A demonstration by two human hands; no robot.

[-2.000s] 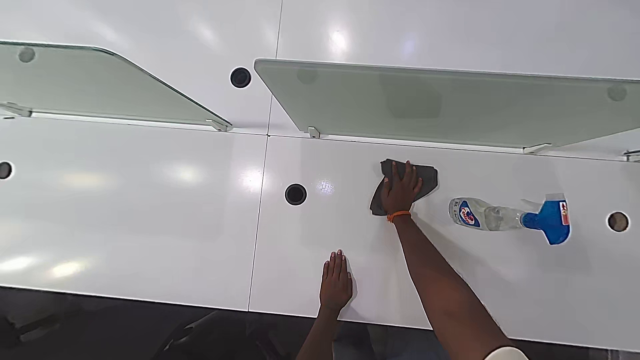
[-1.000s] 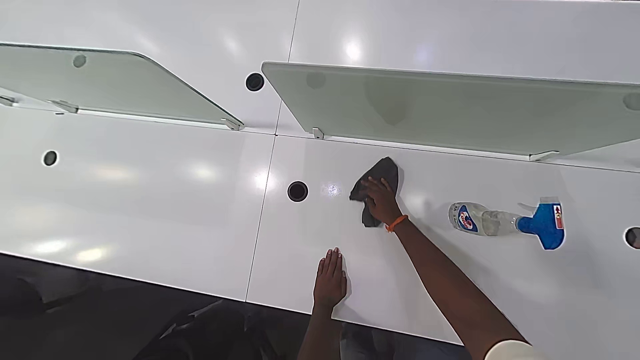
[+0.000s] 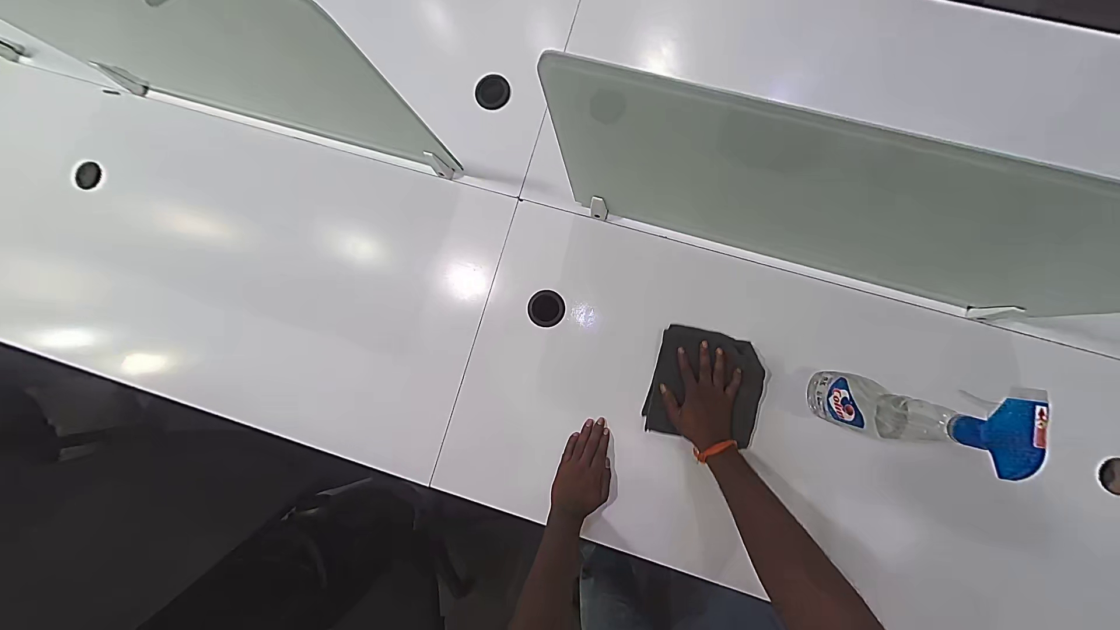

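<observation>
My right hand [image 3: 707, 402], with an orange band at its wrist, lies flat with spread fingers on a dark grey cloth [image 3: 751, 372]. The cloth is spread out on the white desktop [image 3: 367, 350]. Near the desk's front edge my left hand [image 3: 582, 477] rests palm down on the bare surface, its fingers together and nothing in it. To the right of the cloth a clear Colin spray bottle [image 3: 901, 416] with a blue trigger head [image 3: 1006, 437] lies on its side, the head pointing right.
Frosted glass partitions [image 3: 787, 175] [image 3: 254, 79] stand on brackets along the desk's back line. Round black cable grommets [image 3: 547, 308] [image 3: 493, 91] [image 3: 87, 175] sit in the desktops. A dark chair [image 3: 341, 542] is partly visible below the front edge.
The cloth was bunched under my right hand and is now spread flatter, nearer the front edge. My left hand stays by that edge. The view has tilted.
</observation>
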